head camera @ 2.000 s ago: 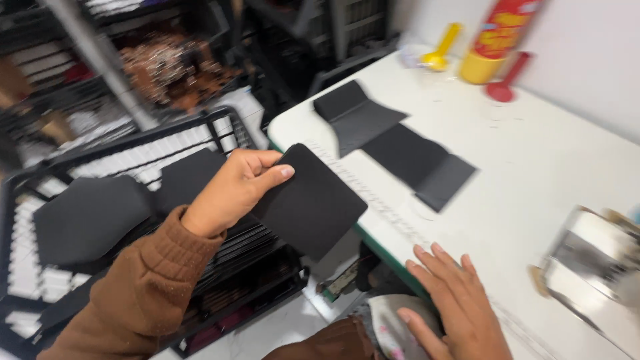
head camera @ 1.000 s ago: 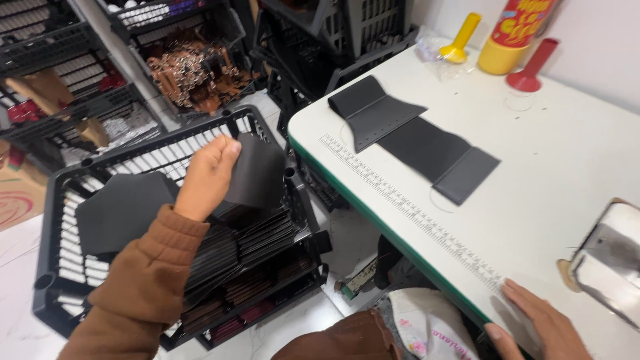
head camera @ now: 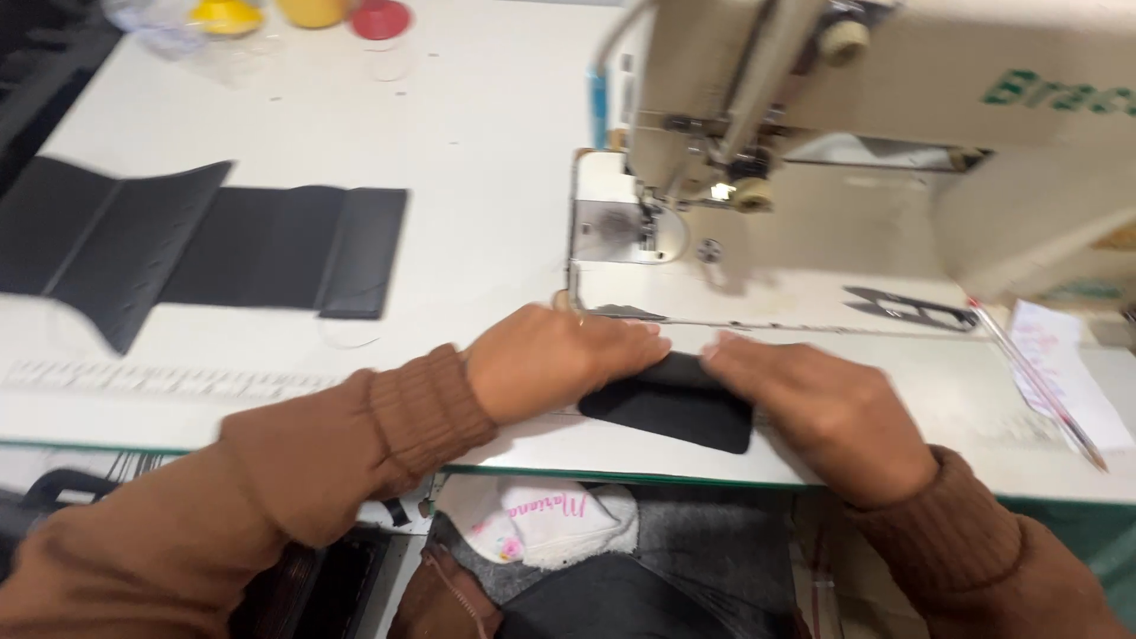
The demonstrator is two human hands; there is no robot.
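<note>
A black flat piece, like leather or synthetic sheet (head camera: 670, 410), lies at the table's front edge, its far part curled or folded under my fingers. My left hand (head camera: 568, 355) presses on its far left side, fingers extended. On its far right side rests my right hand (head camera: 821, 404), fingers together. Whether the fingertips pinch the piece is hard to tell. Just beyond both hands is the sewing machine (head camera: 870, 213), with its needle and presser foot area (head camera: 652, 226) to the upper left of the piece.
Joined black panels (head camera: 257, 248) lie on the left of the white table (head camera: 497, 115), behind a printed ruler scale (head camera: 169, 380). Thread snips (head camera: 910, 308), a pen (head camera: 1038, 382) and a paper slip (head camera: 1069, 373) are at right. Yellow (head camera: 226, 16) and red (head camera: 380, 18) plastic items stand at the back.
My left hand has moved from above the black crate at left to the table before the sewing machine, with a black piece now under both hands. The view has swung right.
</note>
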